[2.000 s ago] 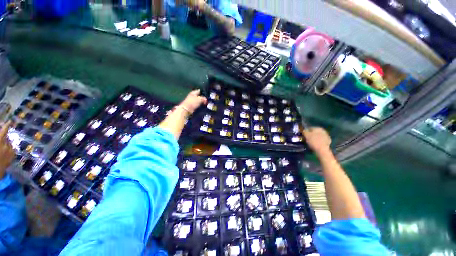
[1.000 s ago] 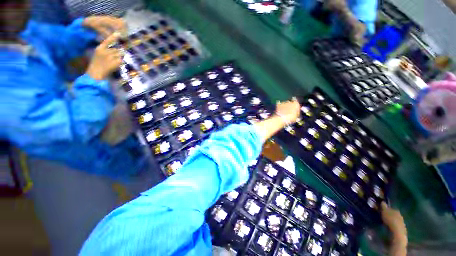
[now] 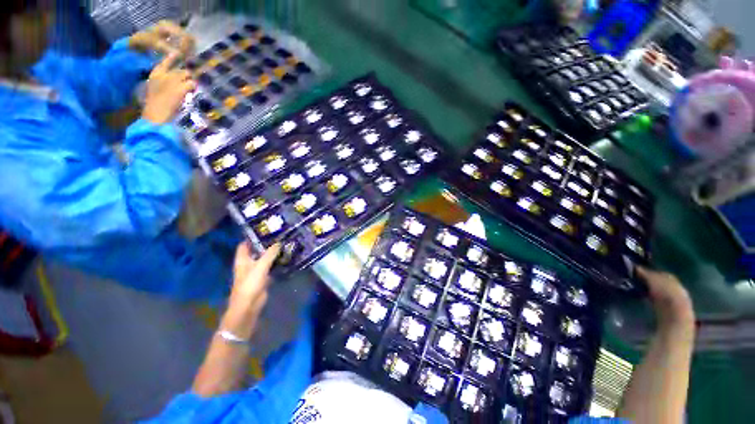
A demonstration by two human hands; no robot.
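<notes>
My left hand (image 3: 252, 269) grips the near corner of the left black component tray (image 3: 310, 157), which holds rows of white and gold modules. My right hand (image 3: 662, 294) is at the near right corner of the far component tray (image 3: 563, 186); its fingertips are partly hidden at the edge. A third component tray (image 3: 464, 306), full of modules in pockets, lies nearest me between the two.
A neighbour in blue works at left over a clear blister tray (image 3: 252, 70) with dark and orange parts. Another black tray (image 3: 575, 74), a blue bin (image 3: 621, 25) and a pink fan (image 3: 714, 116) stand farther back. An amber sheet (image 3: 435, 207) and lined sheet (image 3: 613, 377) show between and beside trays.
My left hand has left the far tray and come back to the left tray's near corner. The left tray sits slightly turned. My right hand stays by the far tray's corner.
</notes>
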